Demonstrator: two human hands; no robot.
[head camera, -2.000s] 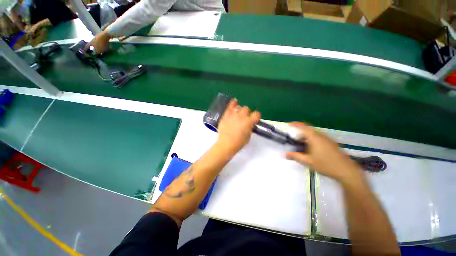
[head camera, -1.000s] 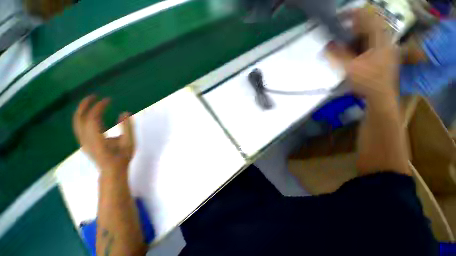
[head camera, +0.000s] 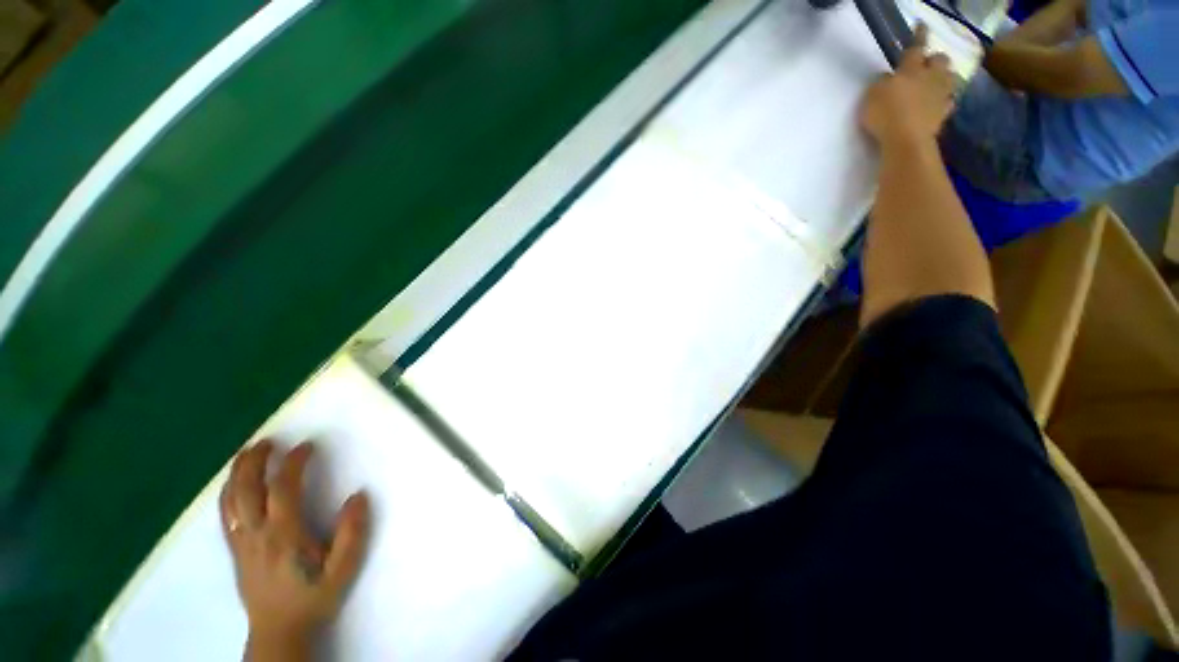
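My left hand (head camera: 282, 541) rests palm down on the white mat (head camera: 453, 582) at the lower left, empty, with its fingers apart. My right hand (head camera: 913, 98) reaches far up to the top right and holds the lower end of a dark hair dryer handle (head camera: 883, 23) over the white surface. Most of the hair dryer is cut off by the top edge, so its head cannot be made out clearly.
A second white mat (head camera: 608, 323) adjoins the first across a dark taped seam. The green conveyor belt (head camera: 297, 194) runs along the far side. A person's blue sleeve (head camera: 1099, 136) and arm are at upper right, above an open cardboard box (head camera: 1067, 349).
The view has swung right. My right hand has taken the hair dryer off to the right; my left hand let go of it and came down onto the mat. The cord bundle has left the mat.
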